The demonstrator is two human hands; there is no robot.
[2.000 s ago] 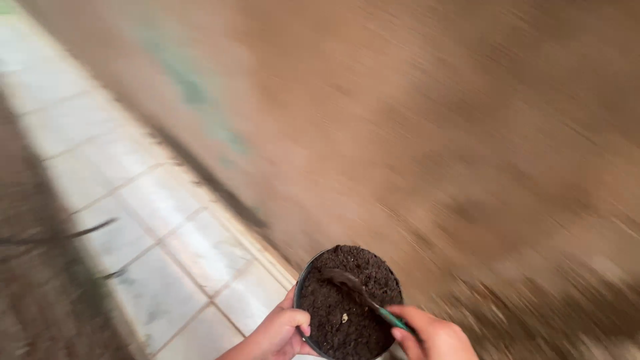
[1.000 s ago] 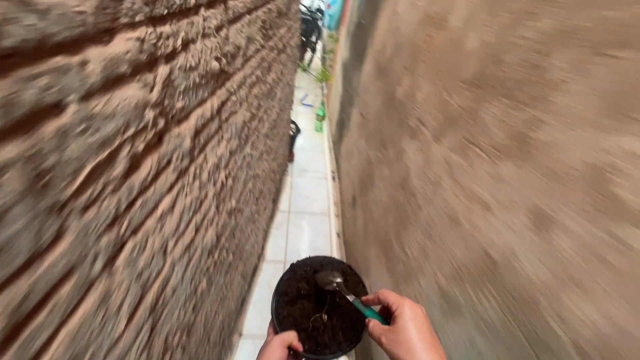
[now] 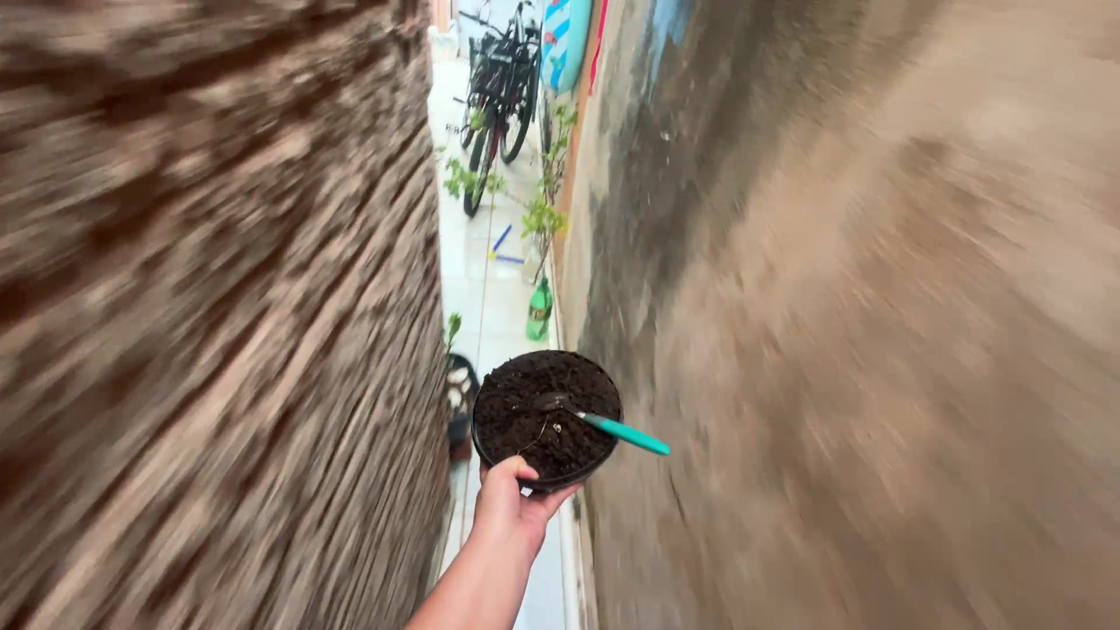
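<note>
My left hand [image 3: 516, 503] grips the near rim of a round black plant pot [image 3: 477, 437], thumb over the edge and fingers beneath. Dark soil [image 3: 525, 385] fills the pot almost to its rim. A spoon with a teal handle [image 3: 626, 432] rests in it, its metal end partly sunk in the soil and its handle sticking out over the right rim. A small pale bit and a thin strand lie on the soil near the thumb. My right hand is out of view.
A rough wall [image 3: 262, 306] rises close on the left, a plastered wall [image 3: 831, 332] on the right. Along the narrow tiled floor [image 3: 468, 302] stand a dark pot [image 3: 461, 420], a green plastic bottle [image 3: 540, 311], leafy plants [image 3: 544, 214] and bicycles [image 3: 499, 87].
My right hand has let go of the spoon and left the view; the spoon stays in the soil. The view has moved along the passage, with the bicycles and bottle now larger.
</note>
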